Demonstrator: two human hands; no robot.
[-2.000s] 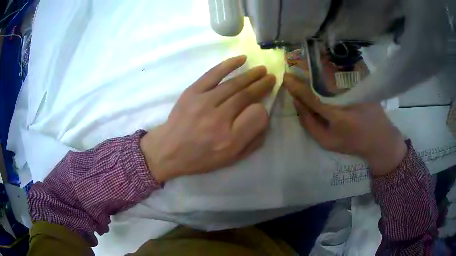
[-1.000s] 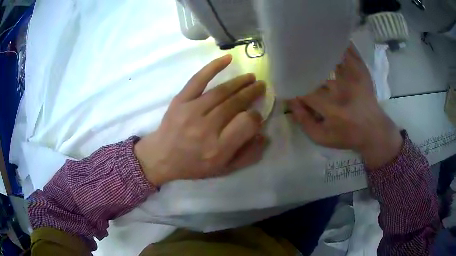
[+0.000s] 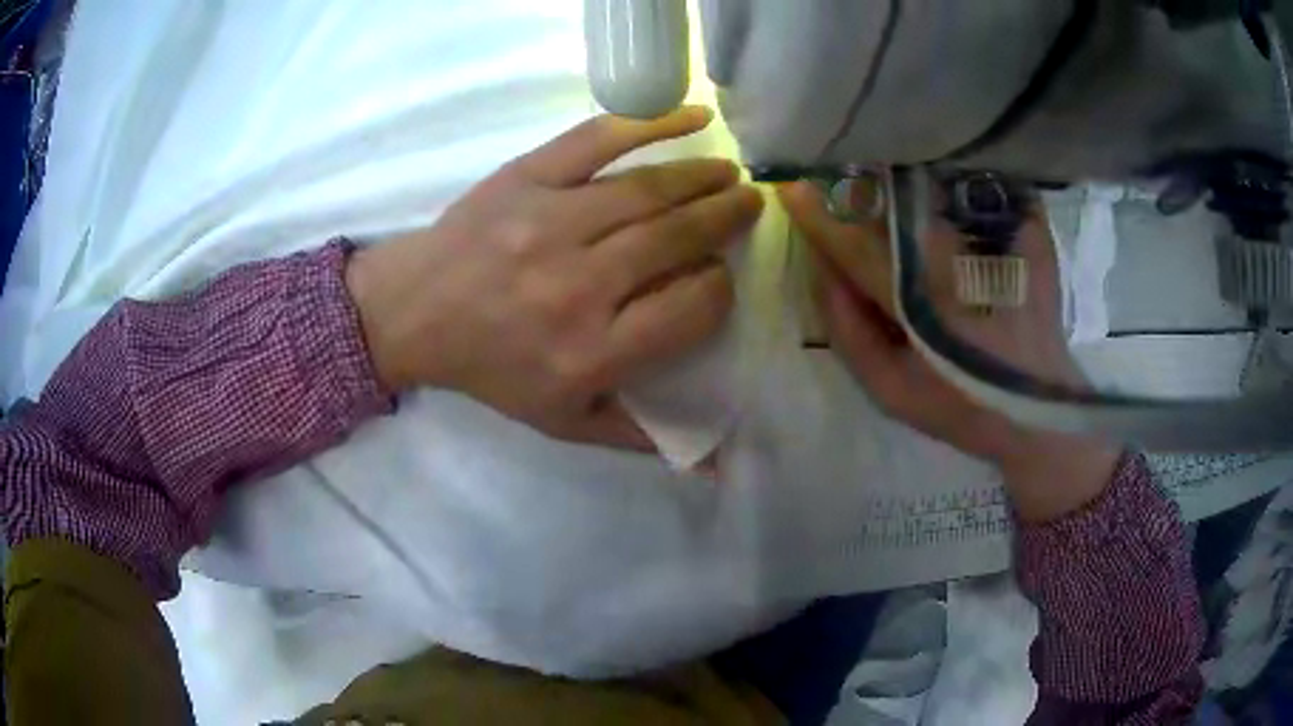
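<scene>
A white garment panel [image 3: 426, 489] spreads over the table and runs under the sewing machine head [image 3: 879, 85], with yellow light at the needle area. My left hand [image 3: 567, 277] lies palm down on it, fingertips just left of the needle area. A folded cloth corner [image 3: 684, 426] shows between its fingers and its thumb, which is mostly hidden. My right hand [image 3: 908, 355] is to the right of the needle area, fingertips close to the left ones at the cloth. The machine's curved metal part covers much of it, so its grip is unclear. The needle tip is hidden.
A rounded white machine part [image 3: 638, 57] hangs above my left fingers. A printed ruler [image 3: 922, 518] runs along the table's front edge. A white ribbed knob [image 3: 991, 280] is at the right. White cloth [image 3: 908, 660] hangs below the edge. A white strip [image 3: 1089, 263] lies behind my right hand.
My left hand has shifted slightly up and left in view, and a folded cloth corner now shows under it. The machine head swung left in view, then back right. My right fingertips are again near the needle area.
</scene>
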